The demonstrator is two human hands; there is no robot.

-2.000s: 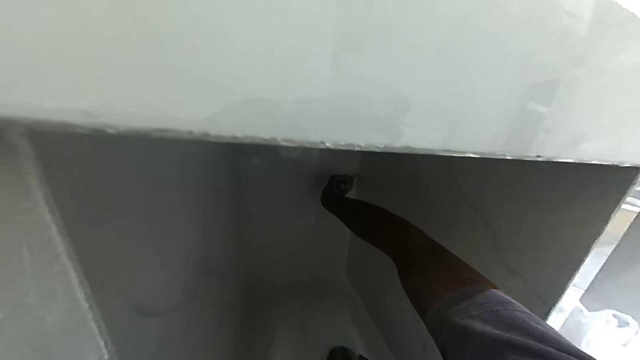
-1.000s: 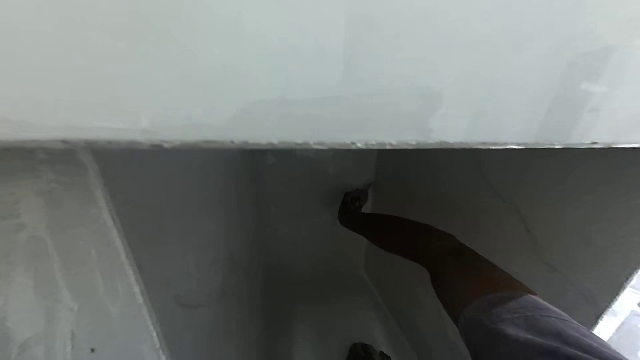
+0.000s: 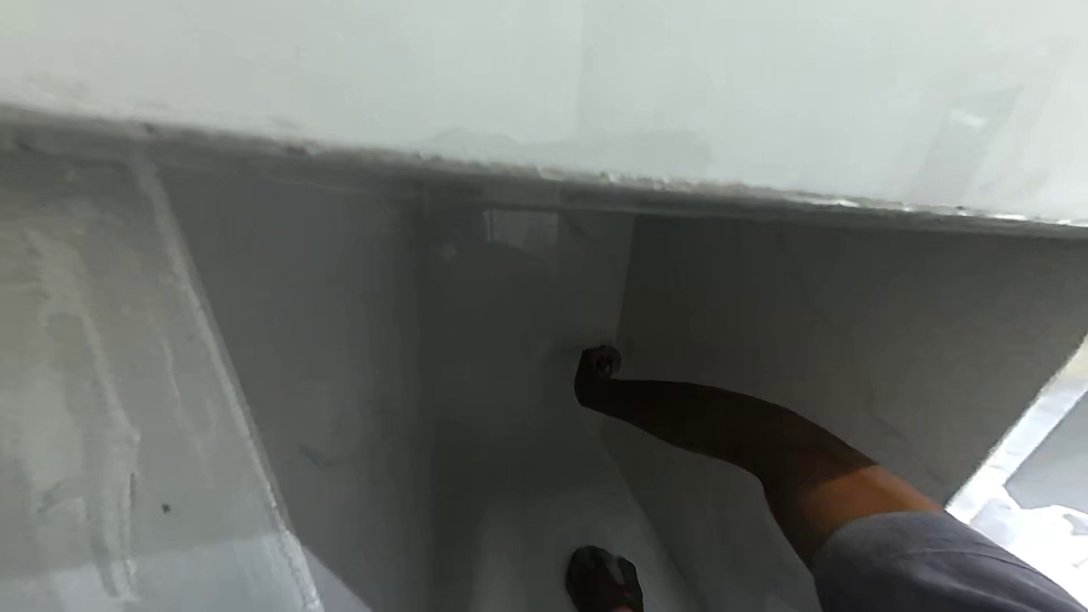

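My right hand [image 3: 599,365] reaches deep into a shadowed grey recess, at the far wall [image 3: 510,340] close to its right corner. The bare forearm comes in from the lower right, out of a grey sleeve. The hand is bent at the wrist around a small dark thing, too dim to name; whether the fingers grip it cannot be told. A dark shape [image 3: 603,578] with a bit of skin shows at the bottom, perhaps a foot in footwear. My left hand is not seen.
A pale smooth panel [image 3: 527,76] with a rough lower edge crosses the top, in front of the recess. Grey side walls stand left [image 3: 323,365] and right [image 3: 807,314]. A patchy plastered face [image 3: 102,382] lies far left. Bright whitish plastic-like material [image 3: 1037,527] shows at lower right.
My right hand has moved lower along the far wall near the corner. The view has shifted, and more of the far wall shows under the panel's edge.
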